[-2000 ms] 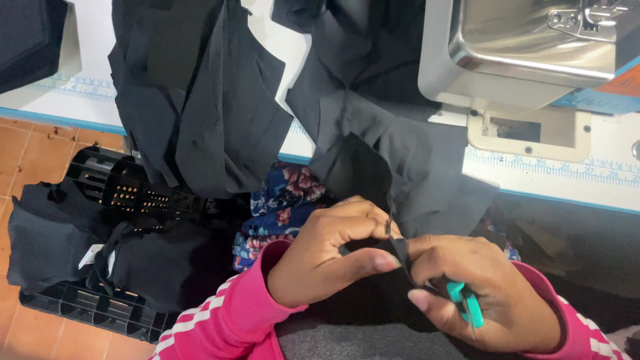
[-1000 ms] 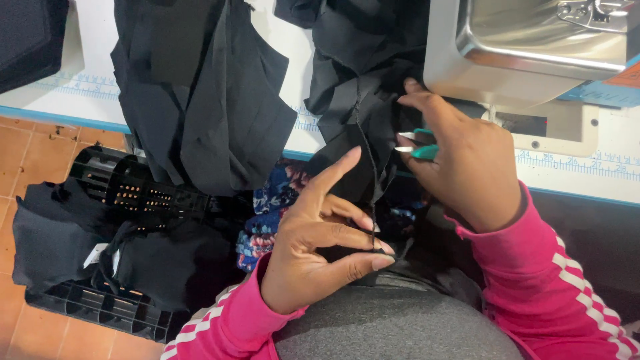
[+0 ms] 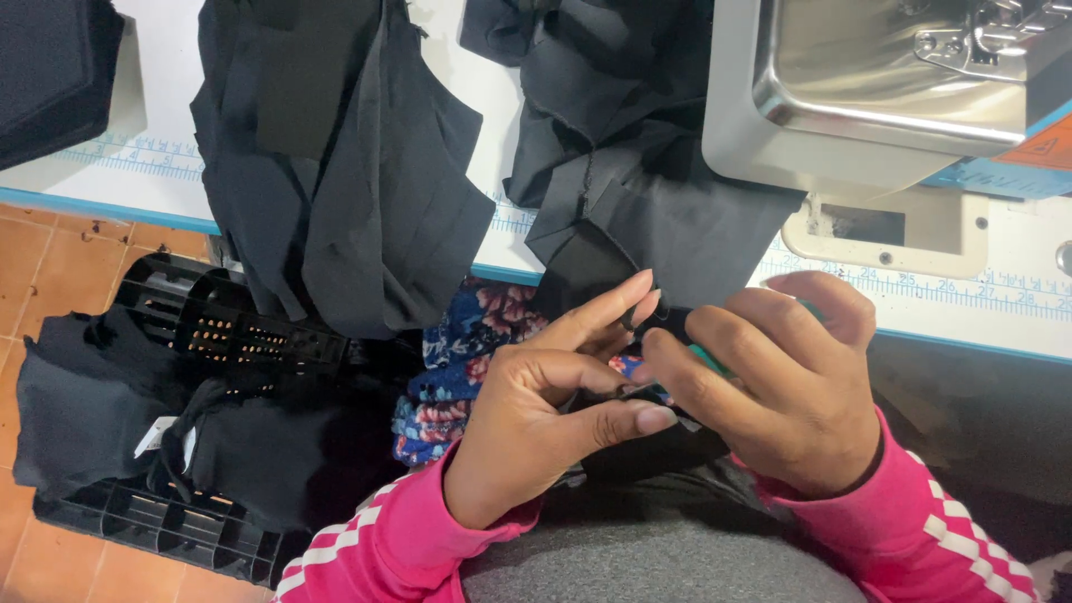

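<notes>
Black fabric (image 3: 703,243) with an overlocked seam drapes off the table edge toward my lap. My left hand (image 3: 561,402) pinches a part of this cloth between thumb and fingers, low in the middle of the view. Close at its right, my right hand (image 3: 754,377) holds green-handled thread snips (image 3: 710,360), mostly hidden behind its curled fingers. The tips of the snips are near the cloth at my left thumb; whether the blades touch it I cannot tell.
More black fabric pieces (image 3: 394,184) hang over the ruler-marked table edge (image 3: 930,293). A sewing machine (image 3: 871,159) stands at upper right. At lower left, black cloth with a white tag (image 3: 159,437) lies on a black plastic crate (image 3: 159,523). Floral fabric (image 3: 444,410) lies over my lap.
My right hand has come down from the cloth by the table edge to beside my left hand. The green snips, plainly visible a second ago, are now mostly covered by its fingers.
</notes>
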